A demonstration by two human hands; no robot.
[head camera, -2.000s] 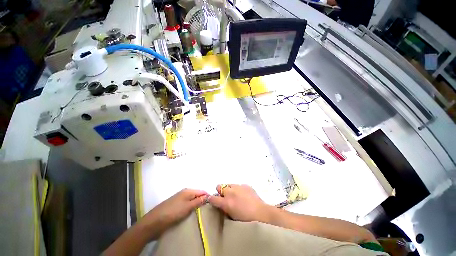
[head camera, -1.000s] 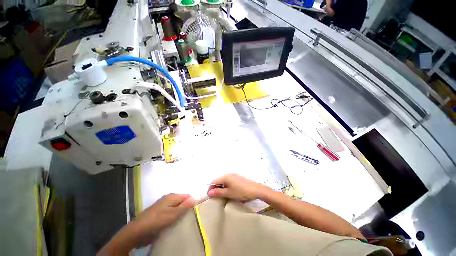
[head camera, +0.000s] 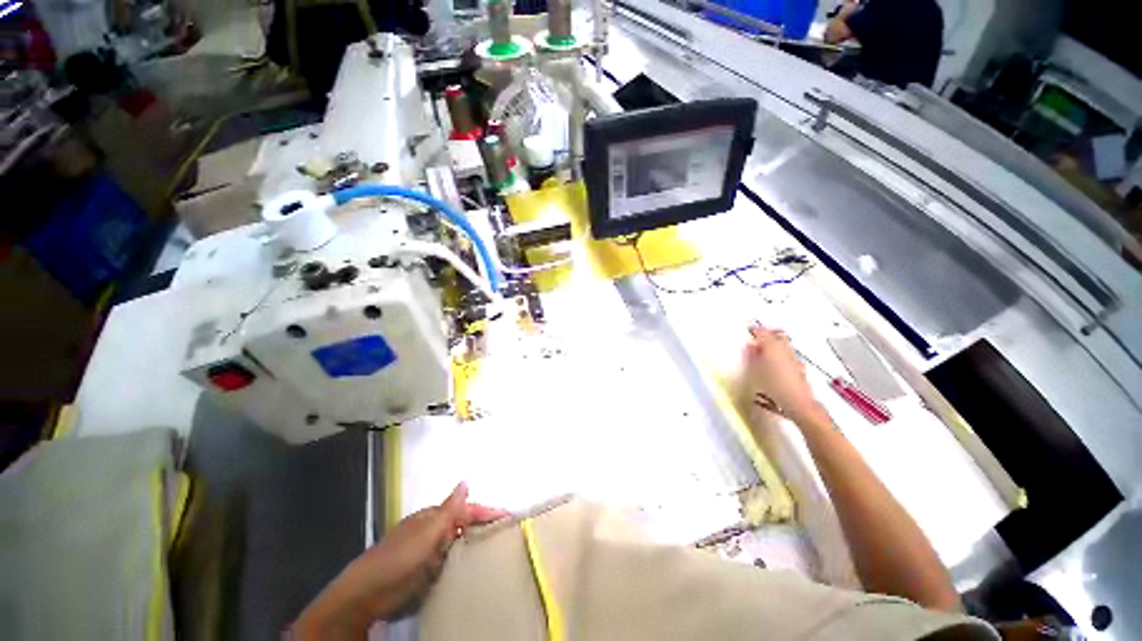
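The beige garment (head camera: 651,564) with a bright yellow strip (head camera: 541,579) lies at the bottom of the view. My left hand (head camera: 432,538) pinches its upper edge, left of the yellow strip. My right hand (head camera: 779,378) is off the cloth, over the white table to the right, with its fingers pointing up the table. A small dark metal piece (head camera: 766,403) shows at its palm side; it may be part of the thread snips. The hand covers the rest, so I cannot tell if it is gripped.
The sewing machine head (head camera: 332,357) stands at the left, a black-framed touchscreen (head camera: 670,165) at the back. A red-handled tool (head camera: 862,401) lies right of my right hand, a loose cable (head camera: 739,273) behind. Beige pieces (head camera: 82,532) lie far left. A person (head camera: 895,40) is at the far back.
My right hand has let go of the garment edge and moved right and forward to where the snips lay. My left hand still holds the edge. The camera view has shifted.
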